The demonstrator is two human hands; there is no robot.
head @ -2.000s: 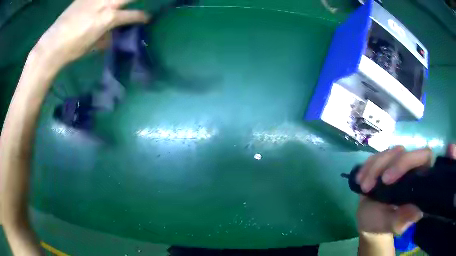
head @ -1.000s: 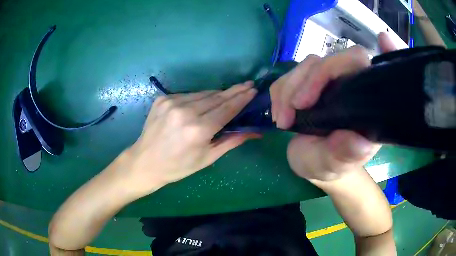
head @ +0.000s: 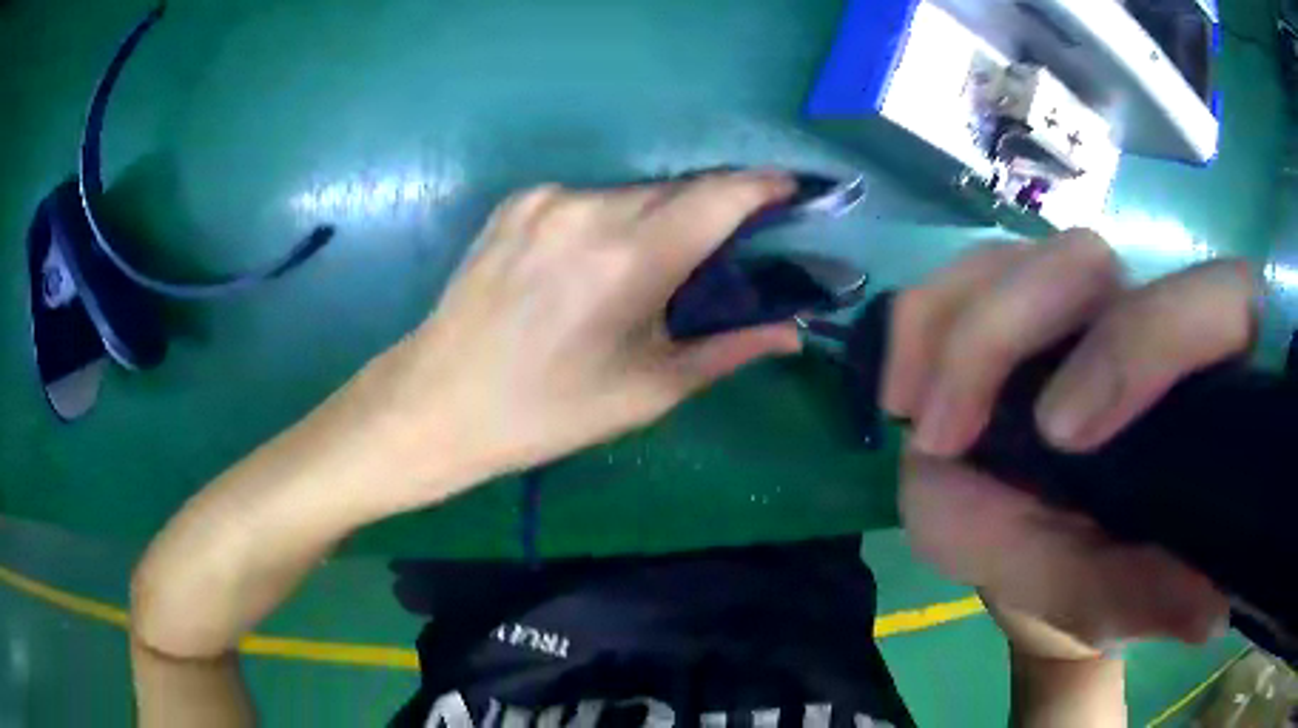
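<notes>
My left hand [head: 570, 306] is closed on a dark navy pad assembly [head: 755, 289] above the table's near middle. The assembly is folded into a V, with pale-rimmed rounded ends opening to the right; its inner part is hidden by my fingers. A thin dark strap end shows below my wrist. My right hand [head: 1046, 427], blurred, grips a thick black electric screwdriver [head: 1182, 462]. Its thin bit points left, beside the lower end of the pad assembly; whether they touch I cannot tell.
Another navy pad assembly [head: 93, 292] with a curved strap [head: 107, 235] lies at the left of the green table [head: 470, 86]. A white and blue screw feeder [head: 940, 86] stands at the upper right. A yellow floor line runs beyond the near table edge.
The screwdriver has drawn back to the right from the held pad assembly. My left hand has turned, so the pad's V-shaped ends now show. The view has shifted slightly.
</notes>
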